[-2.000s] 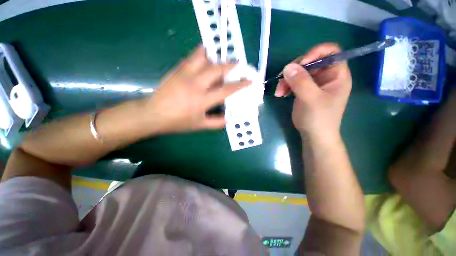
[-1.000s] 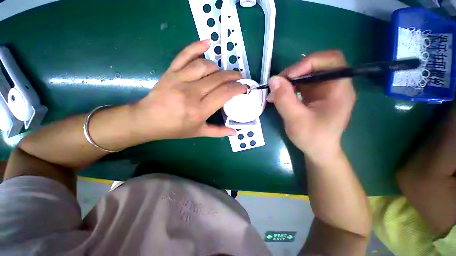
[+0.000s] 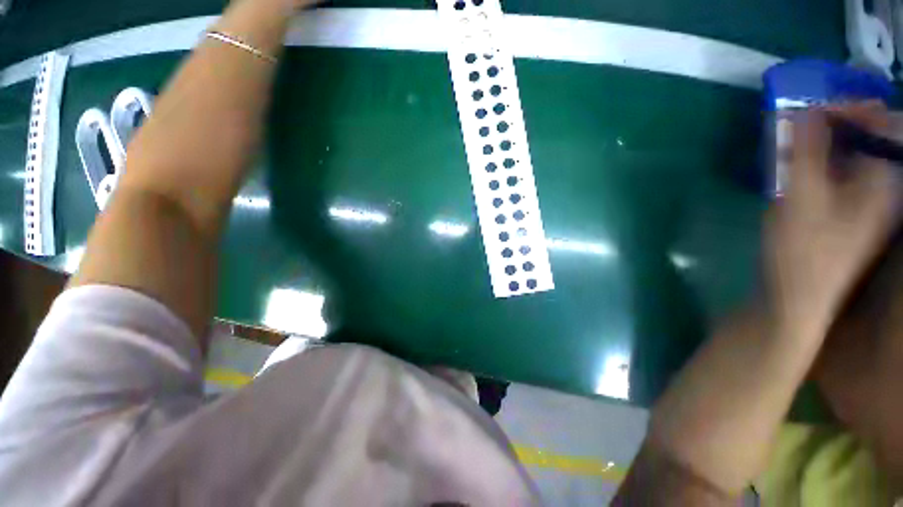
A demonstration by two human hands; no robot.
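My left hand (image 3: 272, 4) is cut off by the top edge, left of centre; its fingers and anything in them are hidden. My right hand (image 3: 837, 188) is blurred at the right, in front of the blue parts bin (image 3: 817, 79), with the dark tweezers (image 3: 876, 147) in its grip. The hand hides much of the bin; its fingertips and the tweezer tips are too blurred to tell. The white strip with two rows of dark round spots (image 3: 503, 168) lies on the green bench in the middle, its upper end cut off by the top edge.
White looped housings (image 3: 96, 149) lie at left beside my left forearm. A second perforated strip (image 3: 42, 158) lies farther left. Another white housing (image 3: 871, 40) is at the top right. A person in yellow (image 3: 827, 465) is at lower right, close to my right arm.
The housing under my hands is gone from view, uncovering the strip. My left hand has moved up to the top edge; my right hand has moved right to the bin. The view has shifted.
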